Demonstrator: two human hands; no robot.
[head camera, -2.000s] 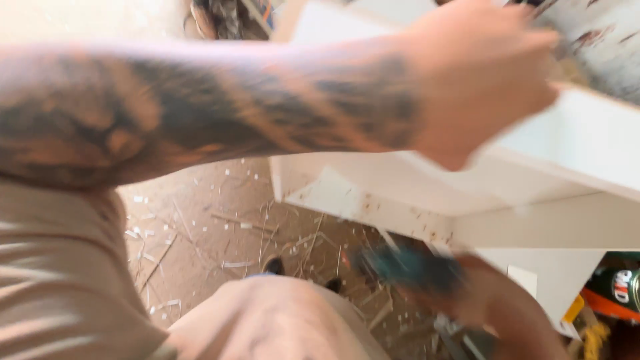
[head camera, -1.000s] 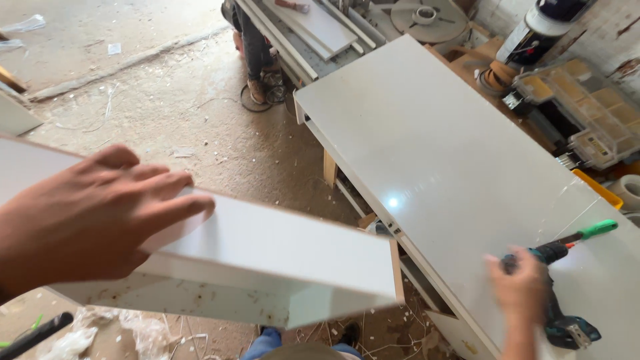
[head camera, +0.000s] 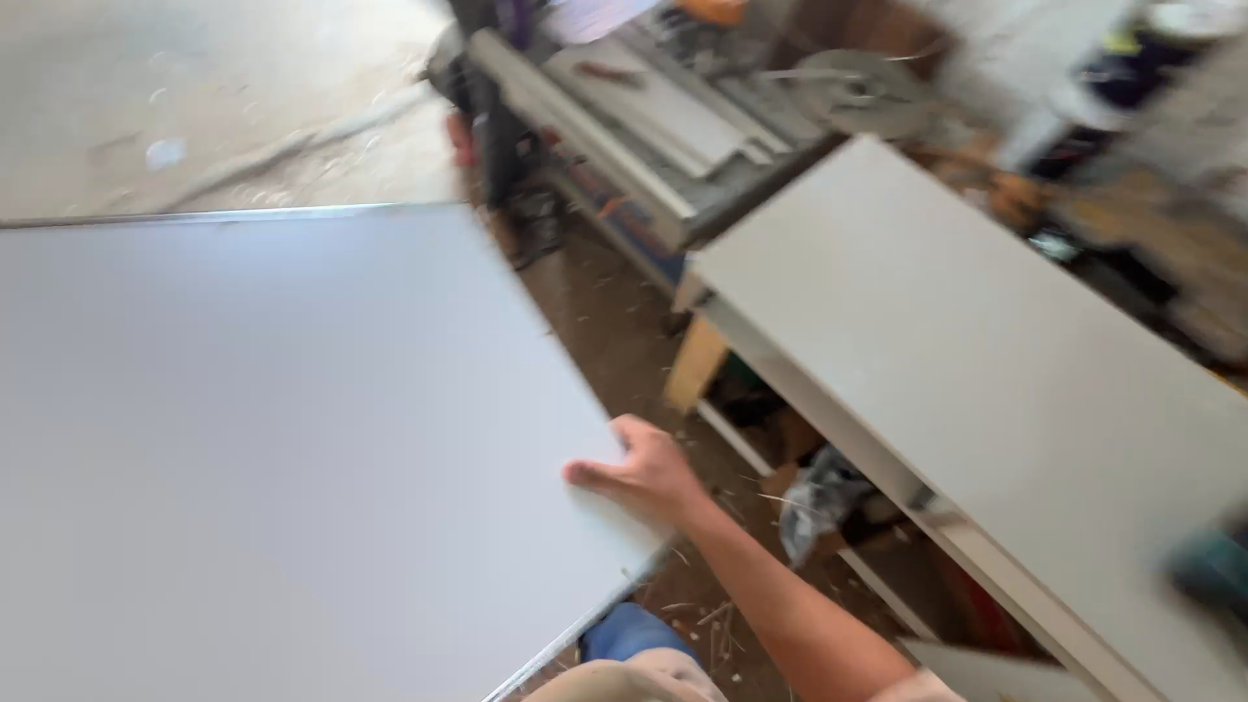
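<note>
A large flat white panel (head camera: 292, 439) fills the left side of the head view, its near edge reaching down toward my legs. My right hand (head camera: 643, 473) grips its right edge, thumb on the white face and fingers over or behind the edge. My left hand is out of view. To the right is a white-topped bench (head camera: 975, 351), and a blurred teal and black power drill (head camera: 1214, 570) lies on it at the right border, partly cut off.
A table saw (head camera: 721, 195) with white strips stands beyond the bench. A person (head camera: 487, 107) is beside it. Crumpled plastic (head camera: 824, 502) and other items are on shelving under the bench. Shavings litter the floor. Blurred canisters (head camera: 1102, 88) stand by the wall.
My right hand has left the drill on the bench and now holds the panel's edge. The white piece now shows its broad face. My left hand has gone out of view.
</note>
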